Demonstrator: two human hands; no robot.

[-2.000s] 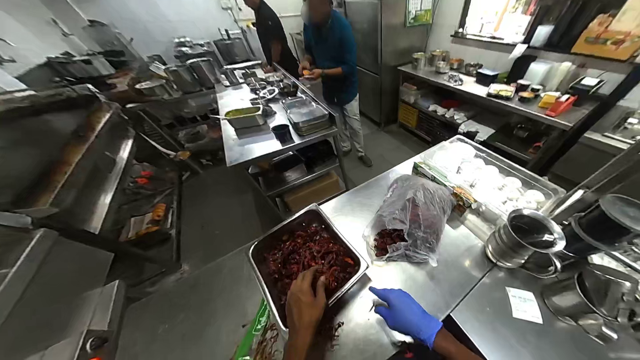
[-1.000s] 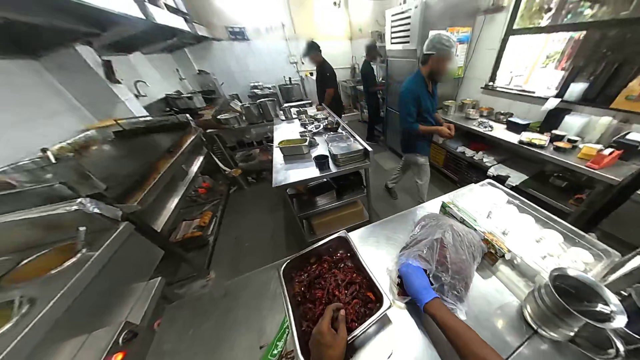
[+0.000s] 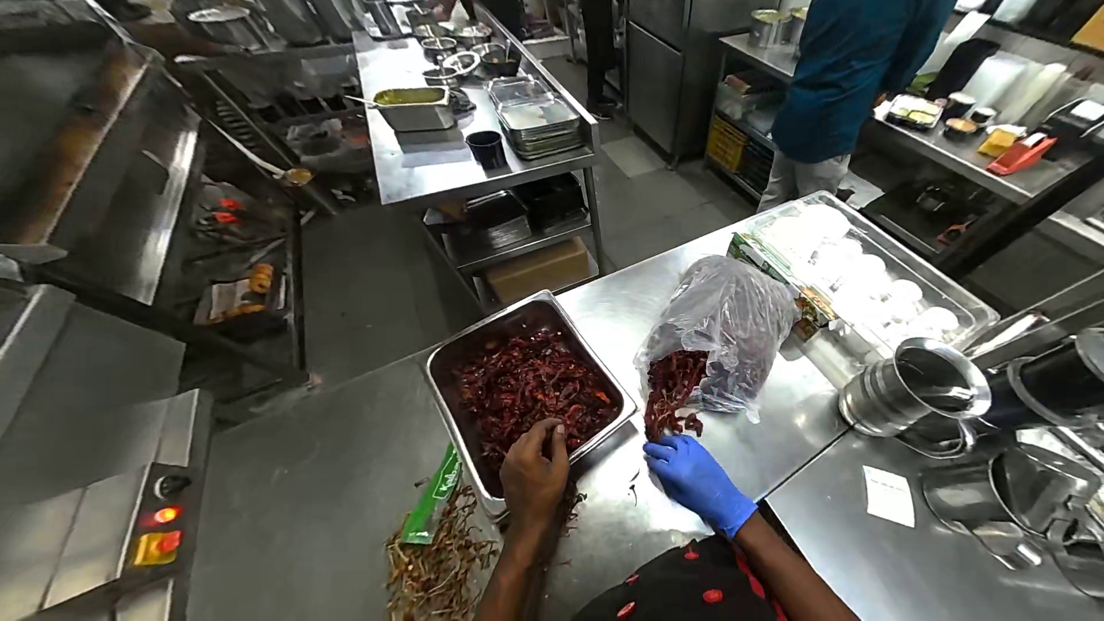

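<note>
Dried red chillies (image 3: 539,379) fill much of a rectangular steel pan (image 3: 444,414) on the steel counter. My bare left hand (image 3: 535,466) rests over the pan's near edge, thumb and fingertips close together at the chillies; whether it pinches one cannot be told. To its right, my right hand (image 3: 694,483) in a blue glove has its fingers closed on dried red chillies (image 3: 673,392) at the mouth of a clear plastic bag (image 3: 729,323). The bag lies on its side, with more chillies inside. Chilli stems (image 3: 435,561) lie in a heap left of my left forearm, beside a green packet (image 3: 434,496).
Behind the bag stands a clear plastic tub (image 3: 871,267) of white round items. Steel jugs (image 3: 914,388) crowd the right side. A second steel table (image 3: 401,172) holds pans and lids. A person in a blue shirt (image 3: 841,78) stands by the back counter.
My gloved right hand has come out of the bag's mouth toward me, and chillies now trail from the opening. My left hand stays at the pan. The view has tilted down.
</note>
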